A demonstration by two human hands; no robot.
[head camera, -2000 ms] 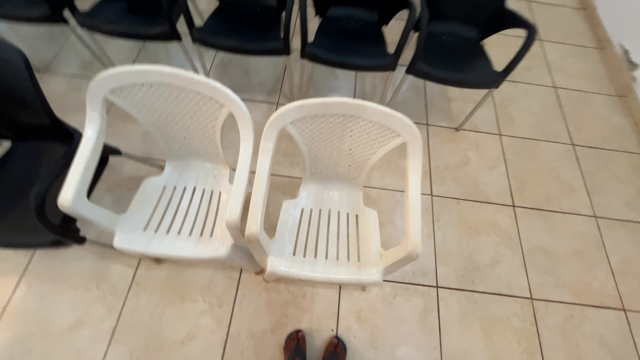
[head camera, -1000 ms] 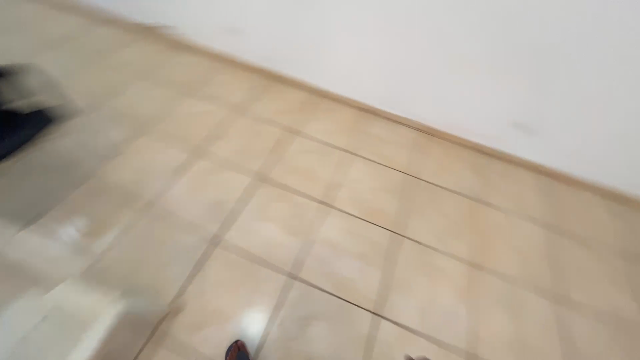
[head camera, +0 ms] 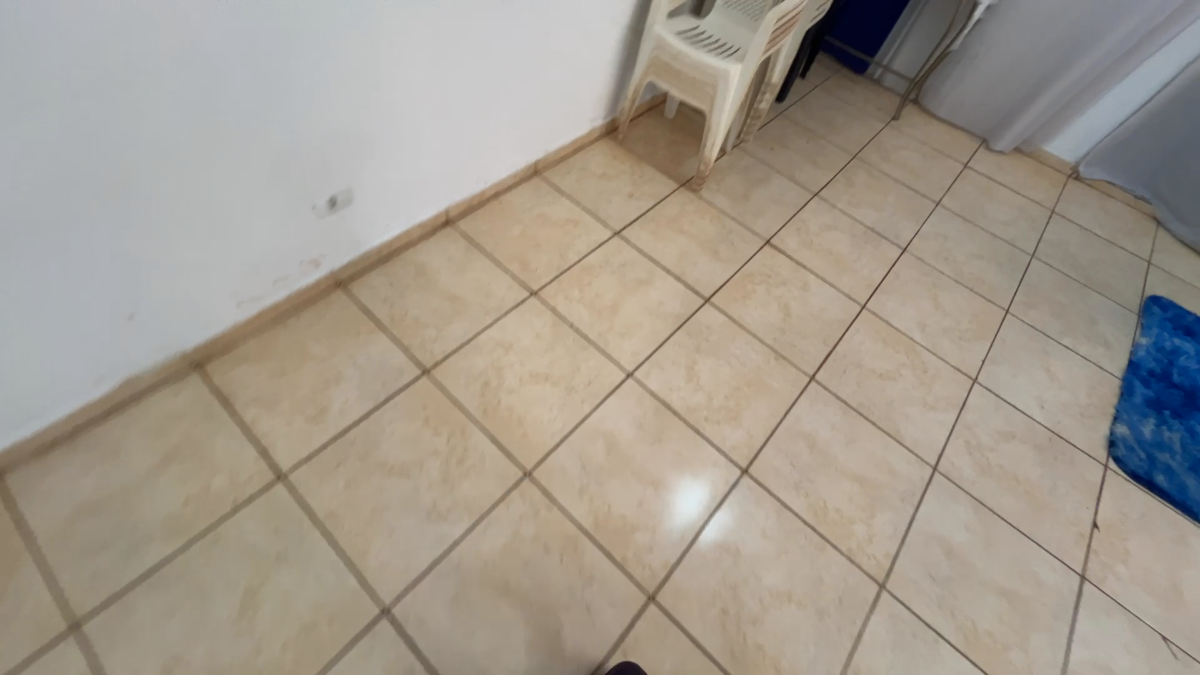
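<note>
Neither my left hand nor my right hand is in the head view, so what they hold or touch cannot be told. White plastic armchairs point(head camera: 698, 70), stacked, stand against the wall at the top of the view. The tip of a dark shoe or sandal point(head camera: 625, 668) shows at the bottom edge, on the beige tiled floor point(head camera: 581, 394).
A white wall point(head camera: 187, 141) with a small outlet plate point(head camera: 334, 202) runs along the left. At the right edge lies a blue shaggy rug point(head camera: 1162, 403). Grey curtains point(head camera: 1022, 75) hang at the upper right, near a thin metal leg point(head camera: 923, 70).
The view has swung far round, away from the two white armchairs and the row of black chairs seen two seconds ago, to the wall, the stacked chairs and the rug.
</note>
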